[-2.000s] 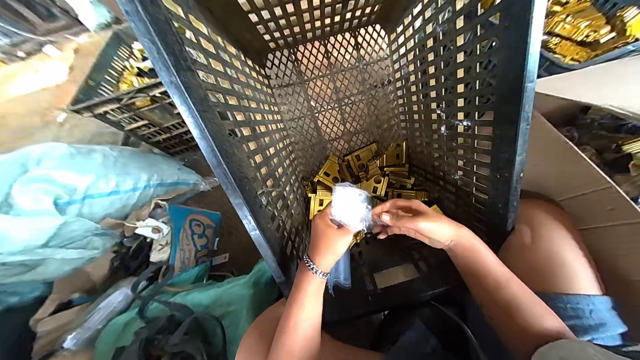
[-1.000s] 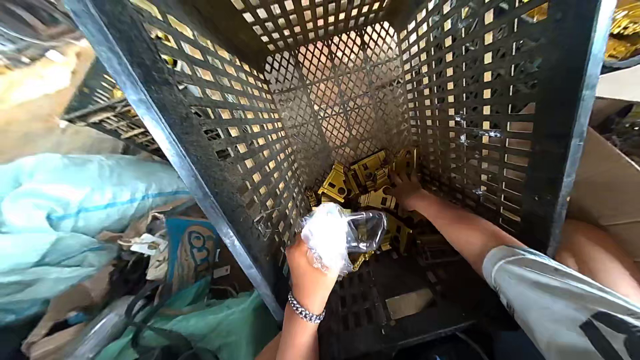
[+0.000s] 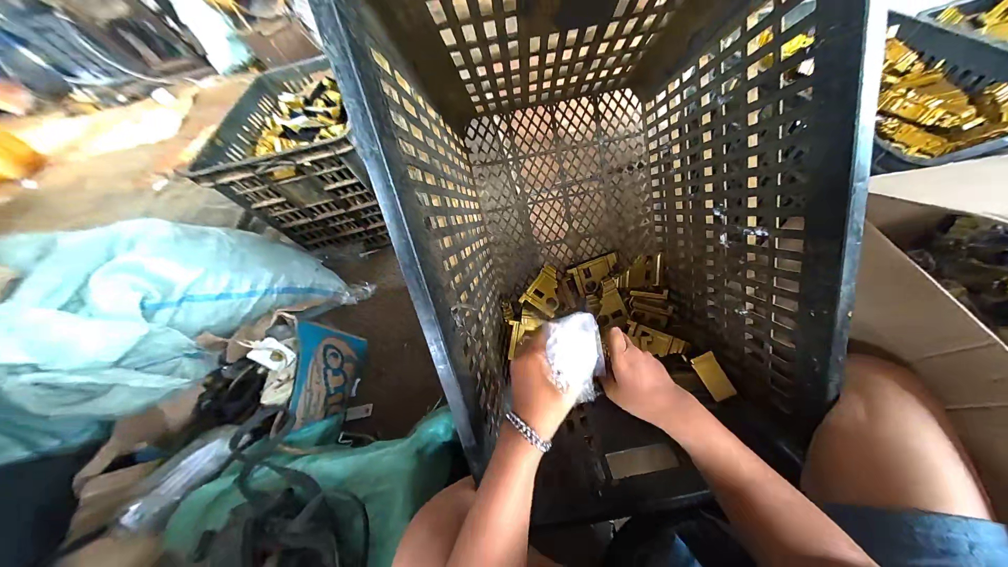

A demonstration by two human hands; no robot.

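My left hand point(image 3: 539, 386), with a chain bracelet at the wrist, grips a bunch of clear plastic bags point(image 3: 573, 350) above the floor of a black plastic crate point(image 3: 567, 177). Close at its right, my right hand point(image 3: 639, 376) has its fingers bent at the edge of the plastic; whether it pinches a bag or a small part cannot be made out. Several gold-coloured metal parts point(image 3: 594, 274) lie in a loose pile beneath and beyond both hands. One flat gold piece point(image 3: 713, 376) rests right of my right hand.
Another crate of gold parts point(image 3: 287, 161) stands at the left, a bin of them point(image 3: 929, 102) at the upper right. A cardboard box point(image 3: 921, 315) is at the right. Light blue sacks point(image 3: 197, 276), a green sack point(image 3: 394, 472) and a black strap bag point(image 3: 291, 512) lie at the left.
My right hand has come back from the gold parts to the plastic bags beside my left hand. The bags stay in my left hand.
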